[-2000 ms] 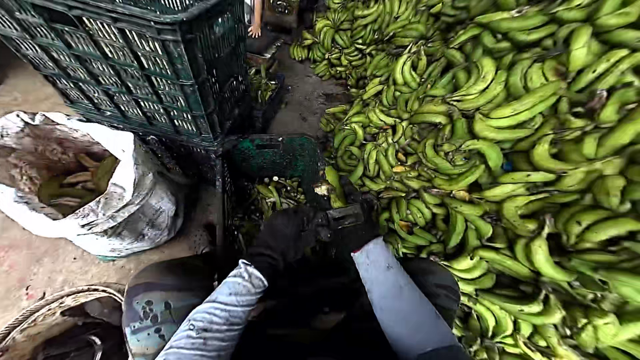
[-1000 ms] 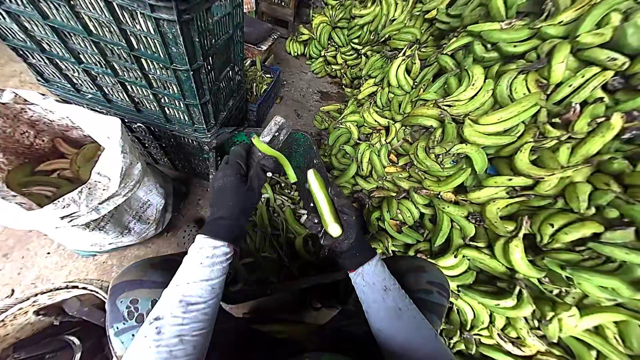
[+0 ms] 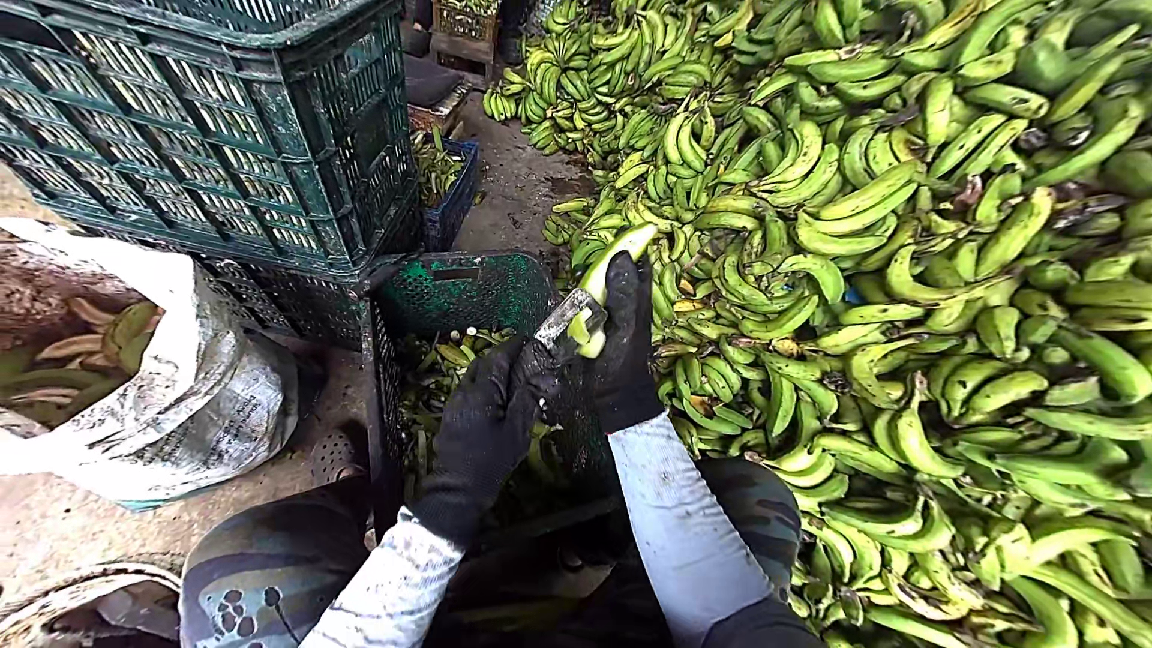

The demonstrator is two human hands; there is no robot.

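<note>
My left hand (image 3: 481, 432), in a black glove, grips the handle of a peeler-like metal blade tool (image 3: 567, 317). The blade lies across a partly peeled green plantain (image 3: 619, 256), and a piece of peel shows at the blade's opening. My right hand (image 3: 627, 346), also black-gloved, holds the plantain from the right side, its upper end pointing away from me. Both hands are above a dark green plastic crate (image 3: 463, 292) with peels (image 3: 450, 351) in it. The tool's handle is mostly hidden in my left fingers.
A large pile of green plantains (image 3: 864, 297) fills the right side. Stacked green slatted crates (image 3: 207, 153) stand at the upper left. A white woven sack (image 3: 216, 396) with peels or fruit is at the left. Behind is a blue crate (image 3: 450, 193); a basket rim (image 3: 90, 589) shows at lower left.
A second ago the tool and a loose strip of peel were apart from the plantain; now the blade is against it. The plantain's far end has swung up and to the right.
</note>
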